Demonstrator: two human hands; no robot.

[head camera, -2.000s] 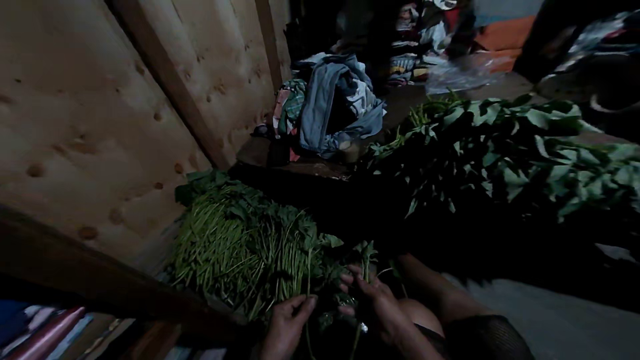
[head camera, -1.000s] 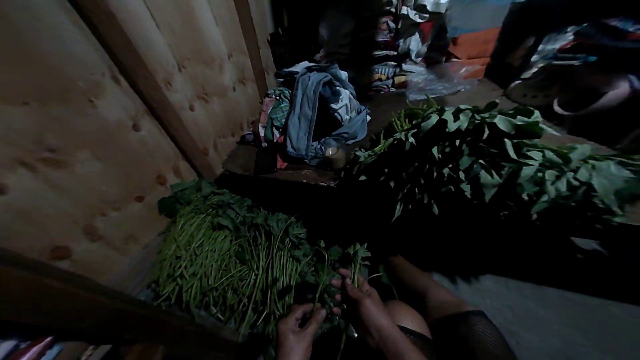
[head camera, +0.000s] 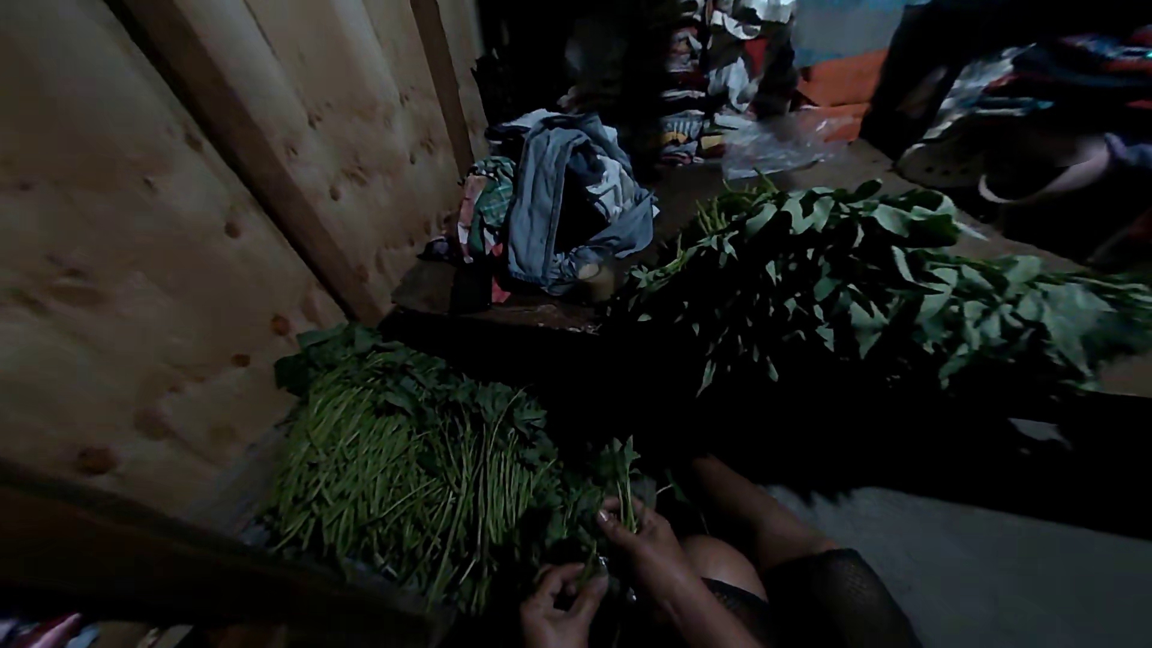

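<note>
At the bottom centre, my left hand (head camera: 563,605) pinches a leafy green stem (head camera: 589,565) between thumb and fingers. Just right of it and a little higher, my right hand (head camera: 643,544) holds a small bunch of leafy stems (head camera: 623,468) upright, leaves at the top. A small shiny thing shows between the hands, too dark to name. Left of both hands lies a large heap of green leafy stems (head camera: 405,459), stalks toward me and leaves mostly at the far side. My bare knees are beside my right hand.
A plywood wall (head camera: 180,225) rises at the left, with a dark wooden beam (head camera: 180,558) below. On a raised wooden floor (head camera: 540,315) lie a pile of clothes (head camera: 549,198), a clear plastic bag (head camera: 774,148) and a broad heap of leafy greens (head camera: 864,270). A clog shoe (head camera: 940,162) is behind.
My left hand was lower on long stems two seconds ago and is now pinching a stem close to my right hand. My right hand still holds its bunch. The view has shifted slightly.
</note>
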